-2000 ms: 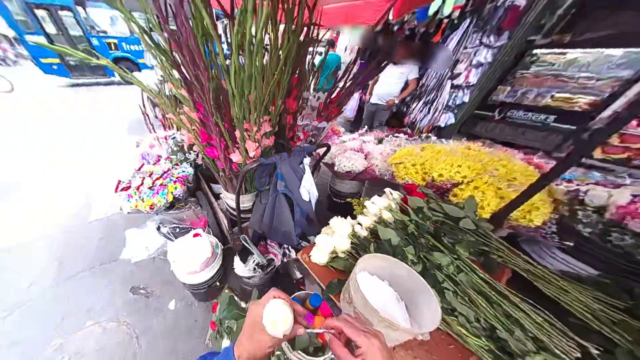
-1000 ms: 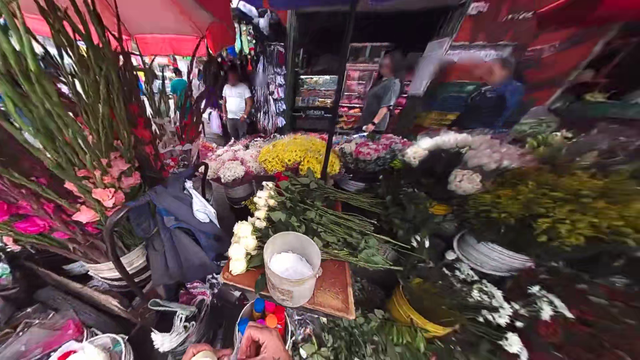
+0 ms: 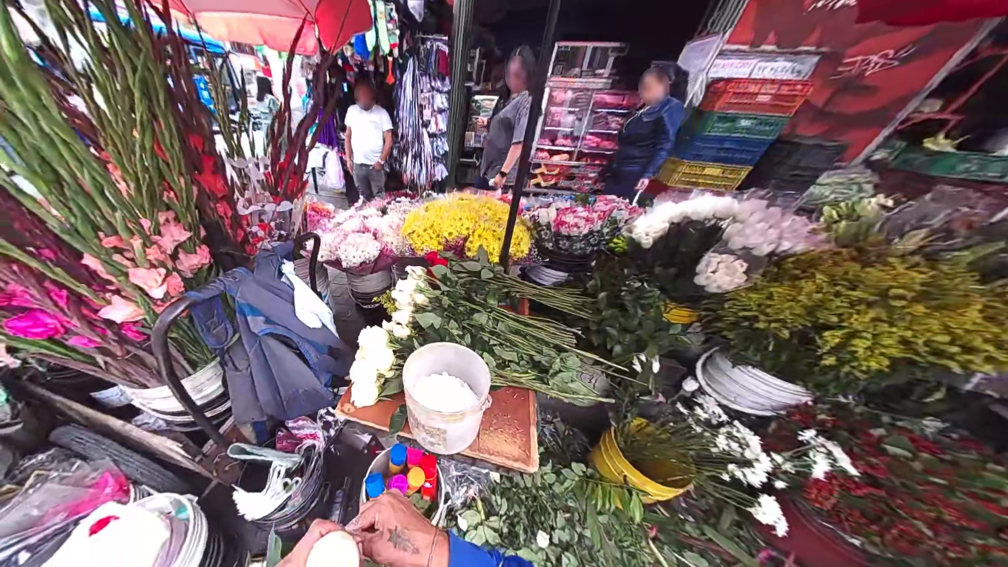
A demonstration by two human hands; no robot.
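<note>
At the bottom edge my left hand holds a rounded, cream-white object, partly cut off by the frame; it may be a white rose head. My right hand, in a blue sleeve, touches its side with fingers bent; whether it grips anything is hidden. Just beyond the hands, several colourful capped bottles stand in a white bucket. A white plastic pail with white material inside sits on a reddish-brown board. White roses with long green stems lie behind it.
A dark blue jacket hangs over a bent metal bar on the left. A yellow bucket stands right of the board. Cut leaves cover the ground. A dark pole rises behind the roses. Three people stand farther back.
The view has swung far to the right since the first frame. Both hands remain together around the cream-white object, now lower in the picture.
</note>
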